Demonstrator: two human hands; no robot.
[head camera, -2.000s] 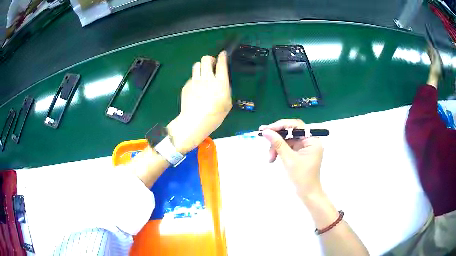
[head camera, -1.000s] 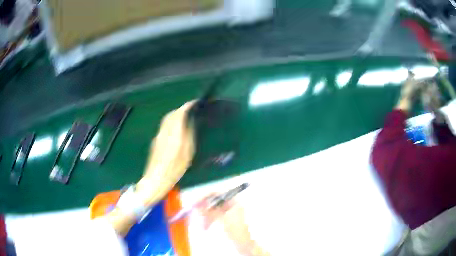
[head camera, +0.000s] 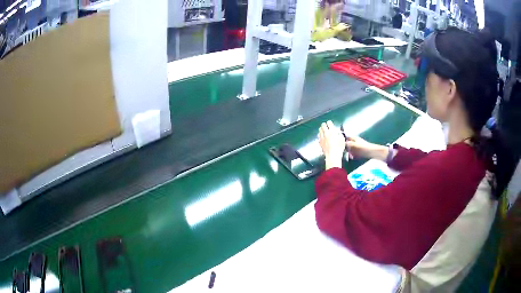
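Neither of my hands is in the picture. Nearest in front of me, several black phone middle frames (head camera: 69, 269) lie on the green conveyor belt (head camera: 154, 240) at the lower left, some cut off by the bottom edge. A small dark stick-like piece (head camera: 212, 279) shows over the white bench cover (head camera: 263, 266) at the bottom; it may be the end of the pen-shaped tool, but what holds it is out of view. Another phone frame (head camera: 294, 161) lies on the belt near the other worker.
A person in a dark red top (head camera: 394, 212) sits at the right, both hands raised over the belt, with a blue sheet (head camera: 370, 176) below them. White posts (head camera: 296, 68) and a brown board (head camera: 57, 97) stand beyond the belt. A red tray (head camera: 368, 71) lies farther back.
The view has swung up and to the right. My hands and the orange tray have left the picture, and the neighbouring worker now shows from the side.
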